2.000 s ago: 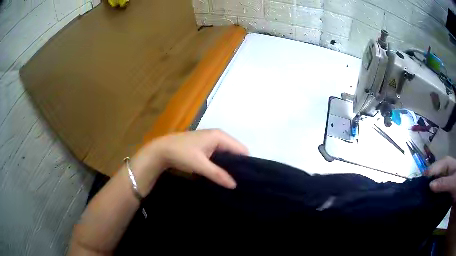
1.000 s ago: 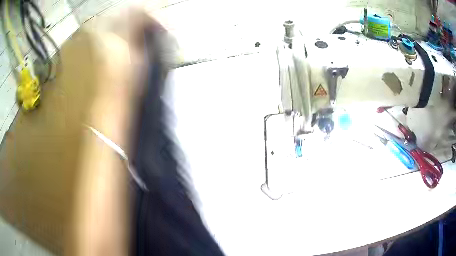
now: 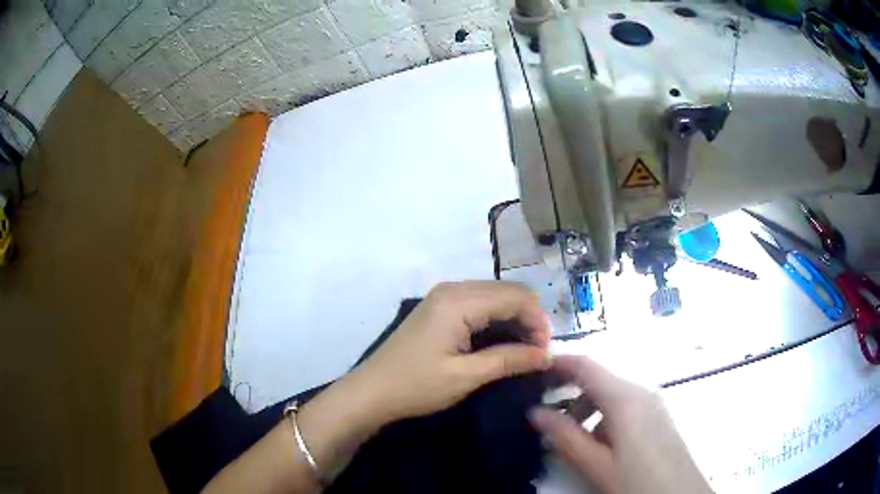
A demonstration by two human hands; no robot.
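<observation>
A dark garment piece (image 3: 434,439) lies in front of the sewing machine (image 3: 618,145) and hangs off the left front of the table. My left hand (image 3: 458,352), with a bracelet at the wrist, pinches its upper right edge just below the presser foot (image 3: 583,289). My right hand (image 3: 618,425) is beside it at the cloth's right edge, thumb and fingers curled close together. Its fingertips are partly blurred, and I cannot tell whether they grip the cloth.
Light-blue snips (image 3: 815,286) and red-handled scissors (image 3: 859,309) lie right of the needle. A light-blue disc (image 3: 700,239) and a thin dark stick (image 3: 728,267) lie behind the foot. Brown cardboard (image 3: 106,289) with an orange rim (image 3: 220,260) stands at the left. A white brick wall is behind.
The view has moved closer to the machine. My left hand has come from the far left to the front of the foot with the cloth. My right hand has come into view.
</observation>
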